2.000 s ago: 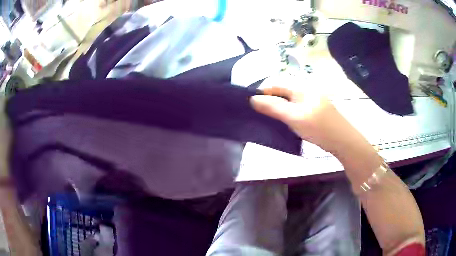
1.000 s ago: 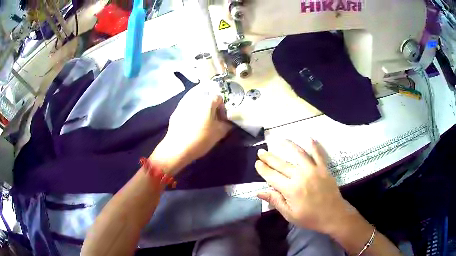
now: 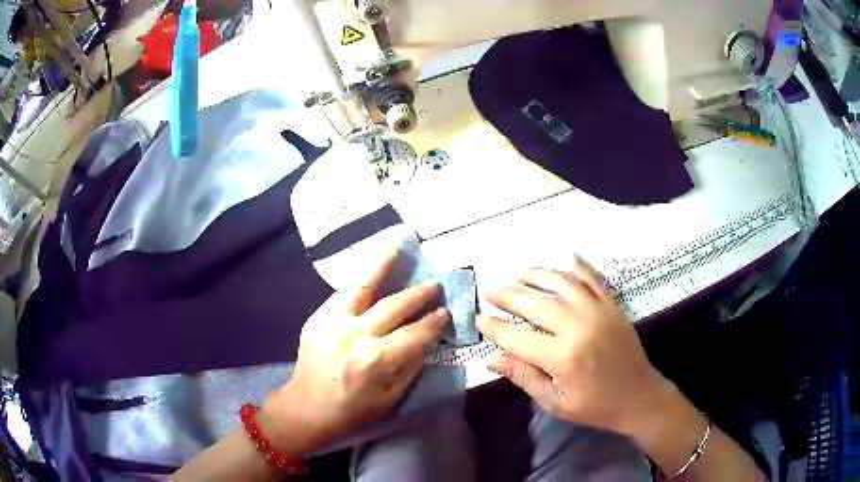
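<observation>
A large dark purple garment panel (image 3: 207, 315) lies left of the needle area, with pale grey-blue cloth above it and along its front edge. A narrow dark strip (image 3: 355, 232) crosses a white rounded area in front of the presser foot (image 3: 382, 155). My left hand (image 3: 363, 353), with a red bracelet, rests its fingertips on a small grey-blue cloth piece (image 3: 462, 303), pressing it flat without a visible grip. My right hand (image 3: 566, 344) lies beside the piece's right edge, fingers slightly apart; its fingertips are near or touching that edge.
A dark curved panel with a label (image 3: 603, 132) lies on the machine bed. A bright blue long shape (image 3: 186, 89) stands over the pale cloth. A small tool with a yellow-orange end (image 3: 750, 134) lies right. Red cloth (image 3: 174, 42) is far left. A blue basket (image 3: 830, 414) is lower right.
My left hand has moved from beside the needle towards the table's front edge, uncovering the dark strip and grey-blue piece. My right hand stays near the cloth's right end. The view has shifted.
</observation>
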